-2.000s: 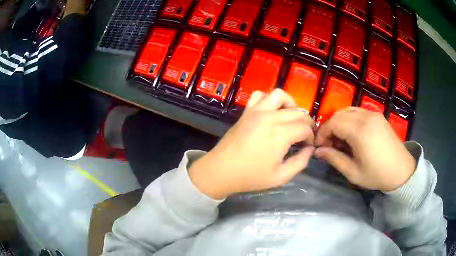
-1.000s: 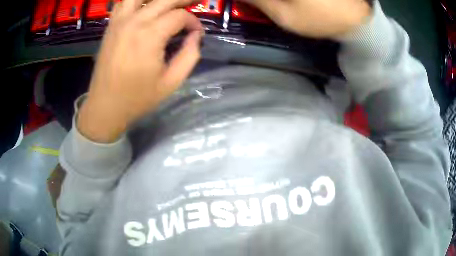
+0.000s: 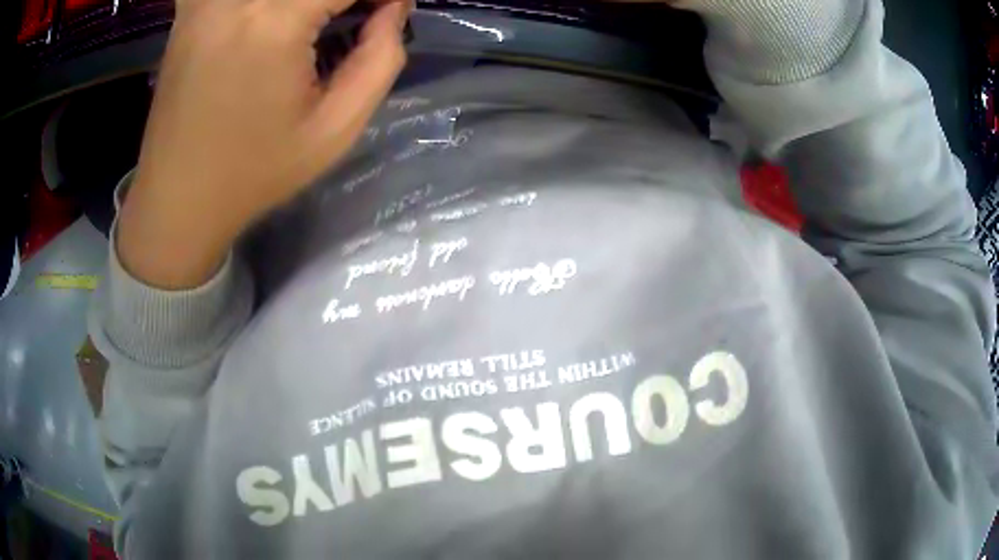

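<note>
My left hand [image 3: 257, 115] is at the upper left, its top cut off by the picture's edge. Its thumb and fingers are bent together around what looks like a clear sticker sheet [image 3: 436, 129]; the sheet's shiny edge shows over my sweatshirt, just below the thumb. A small dark spot shows at the thumb tip. My right hand is cut off by the top edge except for a thin sliver, so its fingers are hidden. The black tray [image 3: 110, 46] shows only as its glossy near edge at the top left, with a little red in it.
The dark bench edge [image 3: 581, 49] runs across the top. My grey sweatshirt with white lettering fills the middle and bottom. The pale floor with yellow lines [image 3: 66, 281] is at the left. A red object [image 3: 771, 195] shows beside my right sleeve.
The view has tilted down, so the red shells have mostly left the picture at the top. Both hands now sit higher in view, and the right hand has almost gone out of it.
</note>
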